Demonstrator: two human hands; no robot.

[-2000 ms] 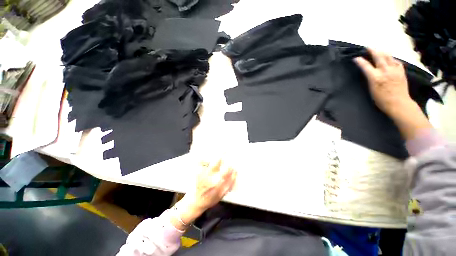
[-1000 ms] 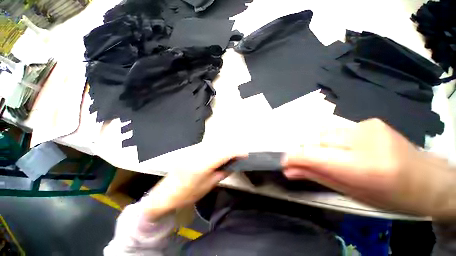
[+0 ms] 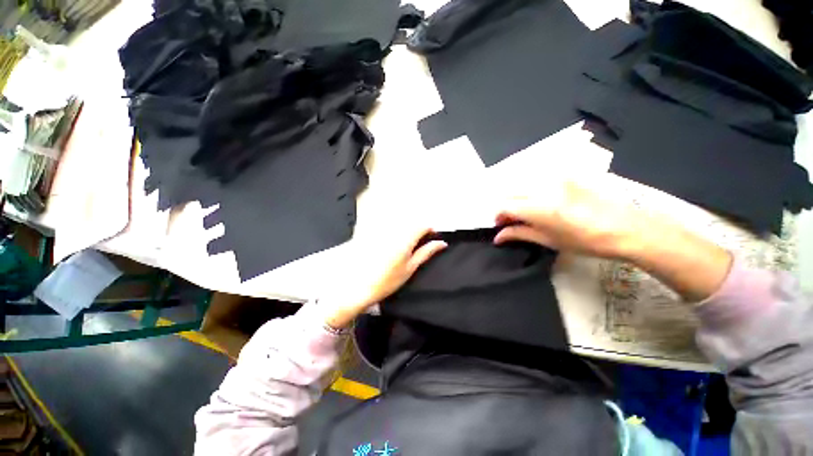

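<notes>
A soft black panel (image 3: 490, 289) lies over the table's near edge and hangs down against the black apron (image 3: 463, 414). My left hand (image 3: 392, 276) grips its top left corner, thumb on the near side. My right hand (image 3: 553, 223) grips the top edge further right, with thumb and fingers on it. A narrow dark strip of the top edge shows between both hands. The panel's lower end is hard to tell from the apron.
A crumpled heap of black panels (image 3: 285, 151) lies at left. Flatter black panels (image 3: 508, 80) and another overlapping group (image 3: 704, 134) lie at the back right. A scribbled sheet (image 3: 628, 298) is under my right forearm. A green frame (image 3: 89, 337) and cardboard box (image 3: 227, 325) stand left.
My right hand has come from the right-hand panels to the near edge. Both hands have taken hold of a black panel, which now lies spread against the apron.
</notes>
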